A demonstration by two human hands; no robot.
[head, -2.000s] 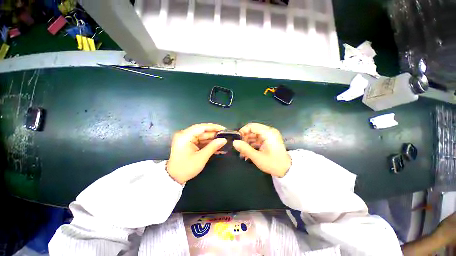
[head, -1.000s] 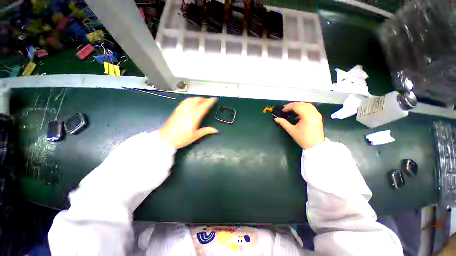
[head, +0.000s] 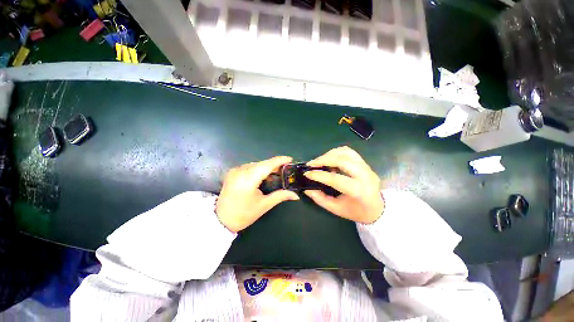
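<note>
My left hand (head: 247, 194) grips the watch case frame (head: 288, 177), a thin dark ring, held above the bench in front of me. My right hand (head: 350, 185) holds a dark display module (head: 320, 177) against the frame's right side. A bit of orange-gold shows inside the ring. The fingers hide much of both parts. Another display module (head: 360, 127) with an orange-gold tail lies on the green bench (head: 157, 151) beyond my right hand.
Assembled watch heads lie at the left (head: 78, 129) and right (head: 501, 218). A white rail (head: 270, 89) crosses behind, with a thin rod (head: 182, 90), a white blister tray (head: 302, 50) and clips (head: 126, 53). A bottle (head: 496, 128), wipes (head: 454, 121) and a white card (head: 487, 165) are right.
My left hand has taken the frame from the bench and brought it nearer. My right hand has come back with a display module, meeting the left. One module still lies at the back.
</note>
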